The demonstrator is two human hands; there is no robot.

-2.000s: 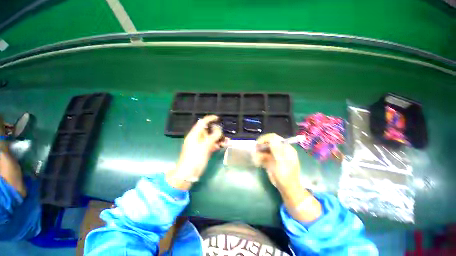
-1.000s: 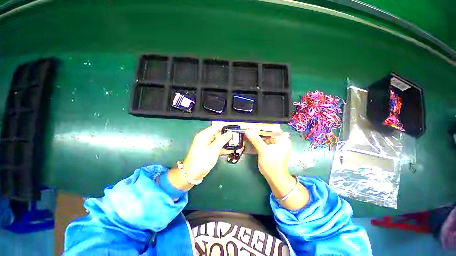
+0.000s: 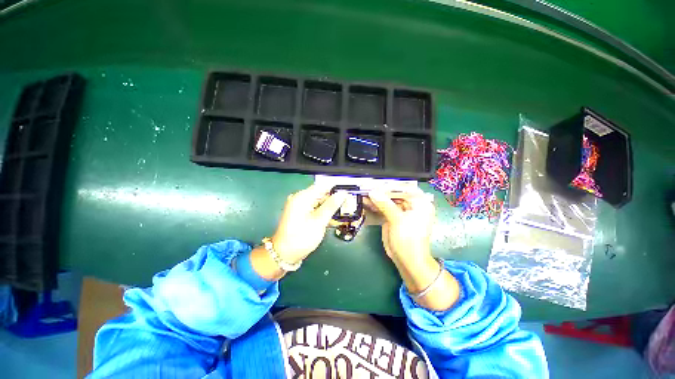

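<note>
My left hand point(image 3: 306, 220) holds a small black device housing point(image 3: 346, 210) with a pale part inside, below the tray. My right hand point(image 3: 406, 223) holds a thin pale pen-like tool point(image 3: 375, 193) whose end is at the housing's upper edge. A dark looped piece hangs at the housing's lower end. The black parts tray point(image 3: 198, 141) has three housings in its near row: one with a white printed part point(image 3: 272, 144), and two dark ones point(image 3: 319, 146) point(image 3: 363, 149). A pale card point(image 3: 400, 183) lies partly under my hands.
A tangled red-blue wire pile point(image 3: 474, 175) lies right of the tray. Beyond it are a clear plastic bag point(image 3: 544, 248) and a black bin point(image 3: 620, 164) with coloured wires. A second black tray point(image 3: 33, 178) is at far left. A person's sleeve shows at the lower right edge.
From two seconds ago, the view has shifted, my hands have come together at the housing, and a housing with a white printed part now shows in the tray. Over the last second, little has moved.
</note>
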